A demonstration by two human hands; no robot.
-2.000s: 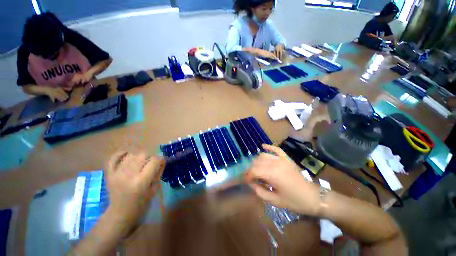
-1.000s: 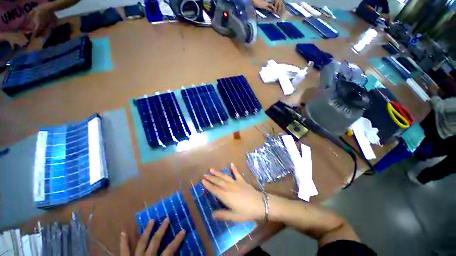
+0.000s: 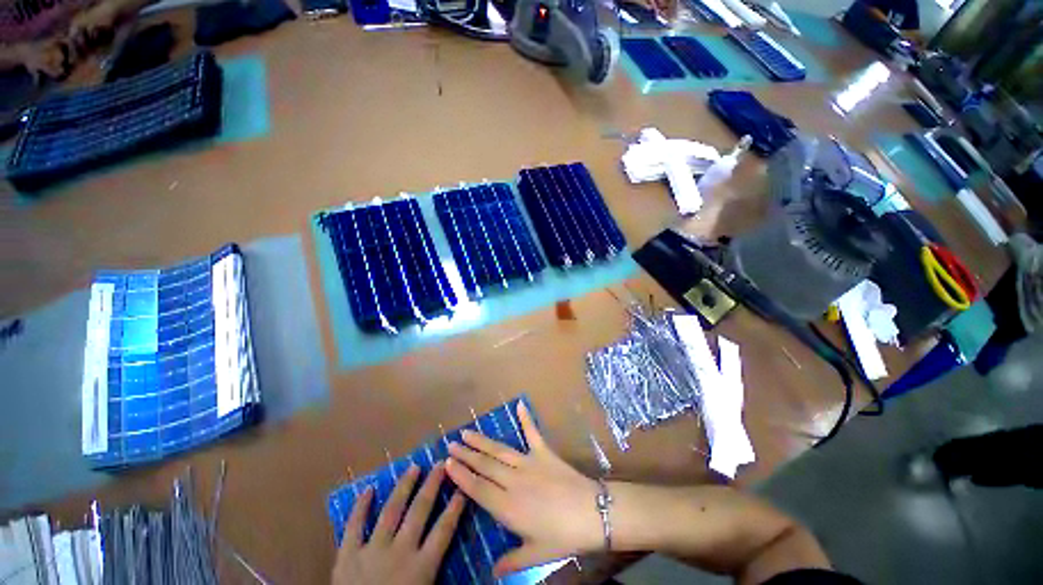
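Observation:
Bright blue solar cells with pale grid lines (image 3: 490, 425) lie flat on the brown table at the bottom centre, edge to edge as one sheet. My left hand (image 3: 400, 535) lies flat on the left part, fingers spread, cut off by the bottom edge. My right hand (image 3: 515, 491) lies palm down on the right part, thumb and fingers apart, its fingertips close to my left hand. The hands cover much of the cells. Thin silvery wires stick out past the cells' upper edge. Neither hand grips anything.
Dark cell stacks (image 3: 395, 261) lie on a teal mat ahead. A finished panel stack (image 3: 172, 354) is at left, wire bundles (image 3: 154, 543) at lower left. Loose wires (image 3: 646, 377), white strips (image 3: 718, 400), an iron stand (image 3: 709, 299) and a fume extractor (image 3: 812, 246) are at right.
The two separate blue cells one second ago now lie together. My left hand has moved right, beside my right hand. Two seconds ago both hands were raised above the table.

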